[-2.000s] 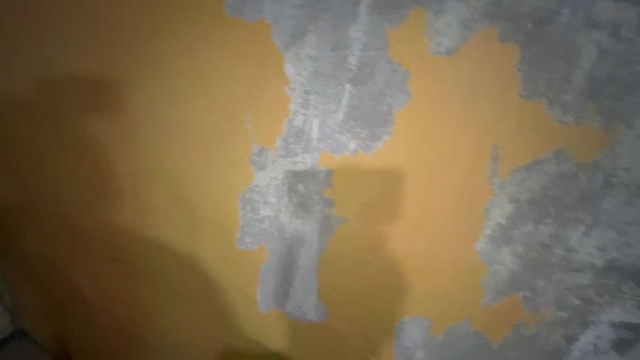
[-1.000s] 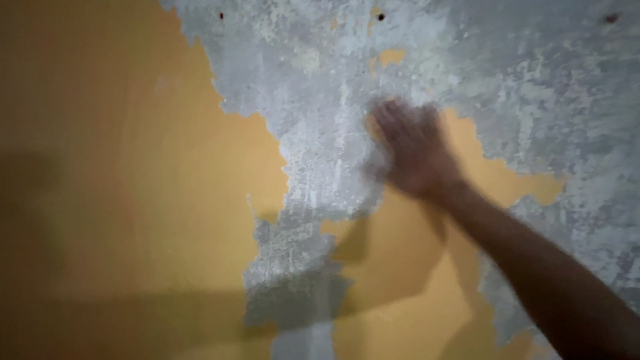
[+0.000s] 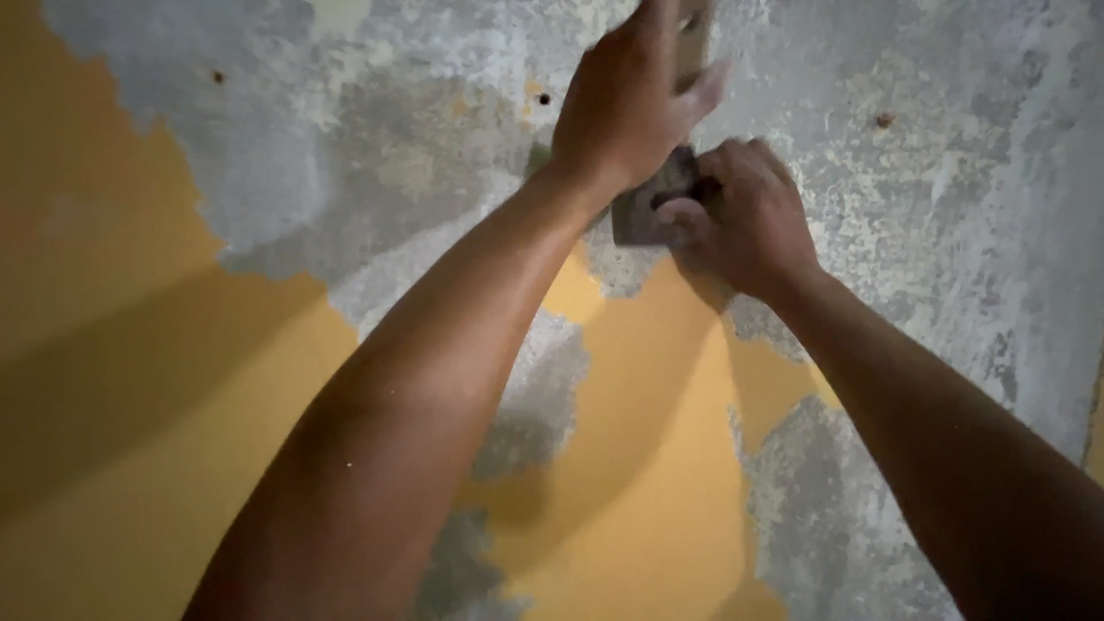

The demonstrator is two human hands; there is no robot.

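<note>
In the upper middle of the head view, my left hand [image 3: 617, 99] is closed around a narrow tan tool [image 3: 693, 43] with holes in it, partly cut off by the top edge. Just below and to its right, my right hand [image 3: 750, 216] grips a dark, flat rectangular tool [image 3: 642, 216], its thumb on the near face. This dark piece lies at or very close to the wall; its exact kind is unclear. Behind both hands is a wall of bare grey plaster [image 3: 414, 164] with ragged-edged areas of orange-yellow paint [image 3: 655, 388].
Dark holes pit the upper wall, one [image 3: 544, 99] left of my left hand, another [image 3: 218, 78] farther left and a rusty spot [image 3: 883, 120] at the right. My arms cast broad shadows over the paint.
My left hand and forearm have come into view with the tan tool. My right hand, blurred against the wall a second ago, now holds the dark tool. The view has shifted.
</note>
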